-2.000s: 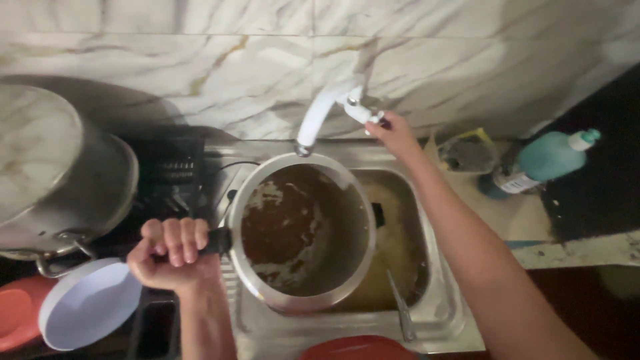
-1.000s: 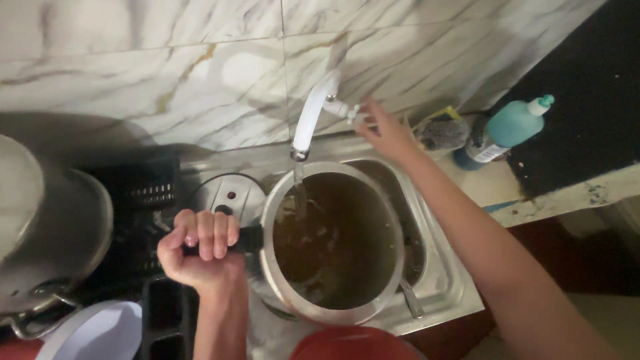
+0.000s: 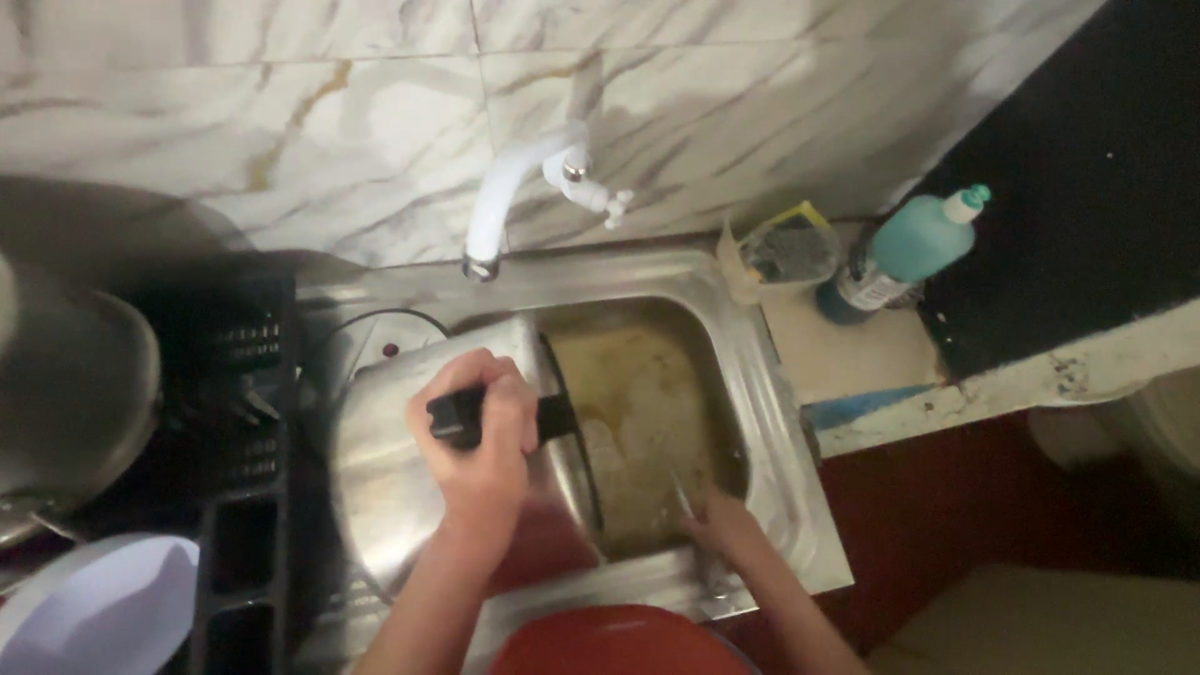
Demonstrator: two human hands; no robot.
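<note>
My left hand point(image 3: 483, 422) grips the black handle point(image 3: 459, 419) of a metal pot point(image 3: 398, 469), which is tipped on its side over the left of the sink, its mouth facing right. Murky brownish water stands in the steel sink point(image 3: 722, 309). At the basin's lower right, my right hand point(image 3: 722, 520) is blurred, with its fingers around or against a thin metal utensil point(image 3: 684, 495); the grip is not clear. Above the basin's back left edge hangs the white faucet point(image 3: 492, 206), and no stream shows from its spout.
A blue-green soap bottle point(image 3: 905, 258) and a plastic container with a scourer point(image 3: 792, 248) stand right of the sink. Left are a black rack point(image 3: 248, 352), a large pot point(image 3: 75, 394) and a pale bowl point(image 3: 103, 600). A red rounded thing point(image 3: 619, 642) is at the front.
The pot was upright and full of brownish liquid; now it is tipped onto its side. My right hand has left the faucet knob and come down to the basin. The stream from the spout has stopped.
</note>
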